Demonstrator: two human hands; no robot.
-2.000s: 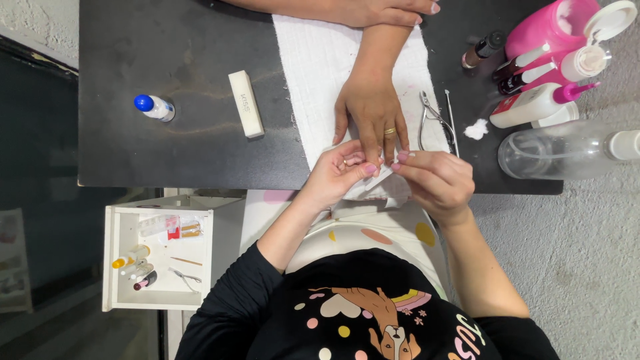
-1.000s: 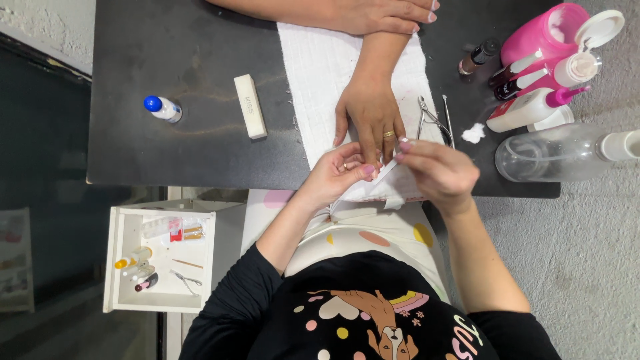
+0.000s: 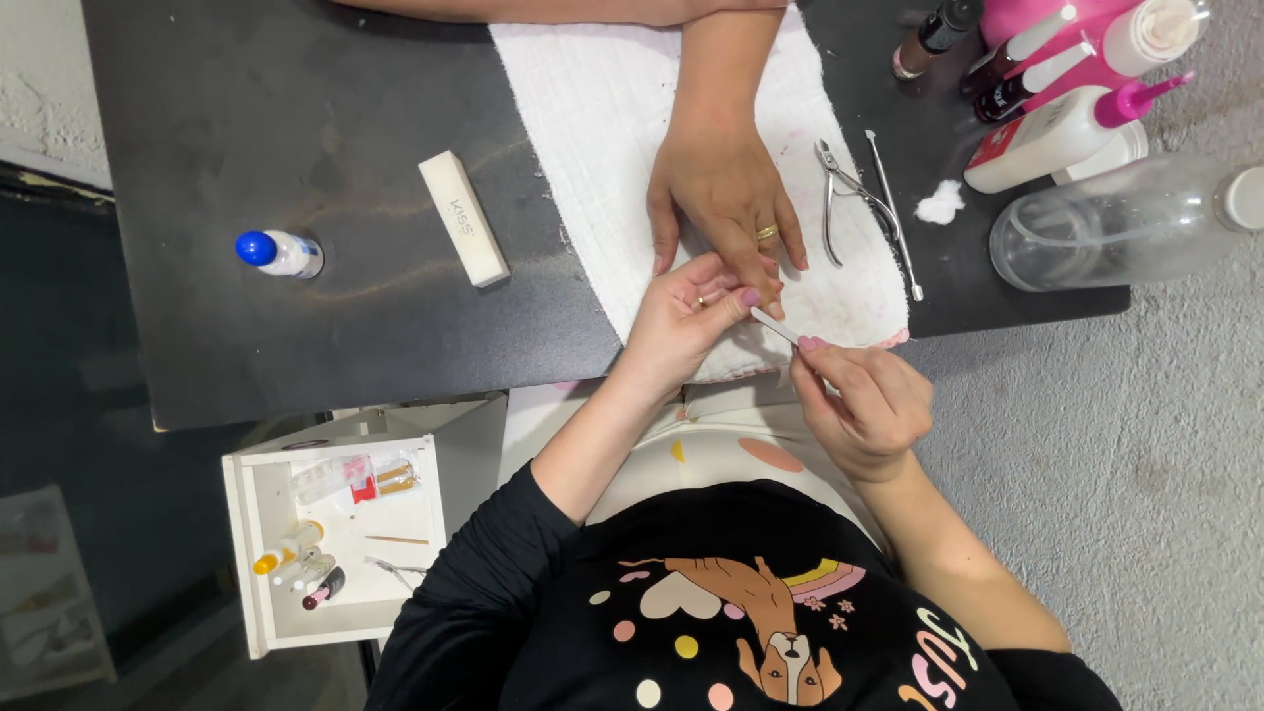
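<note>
My left hand holds a finger of another person's hand, which lies palm down on a white cloth towel and wears a gold ring. In my right hand is a thin white nail file, pinched between thumb and fingers, its tip at that finger's nail. Metal cuticle nippers and a slim metal cuticle pusher lie to the right of the person's hand. A white buffer block rests on the dark table, left of the towel.
A small bottle with a blue cap stands at left. At right are cotton, a clear bottle, a white bottle with pink nozzle and nail polish bottles. An open white drawer below the table holds bottles and tools.
My right hand, earlier beside the fingertips, has moved down toward my body, still near the held finger. The other person's second hand, seen before on their forearm, is out of view.
</note>
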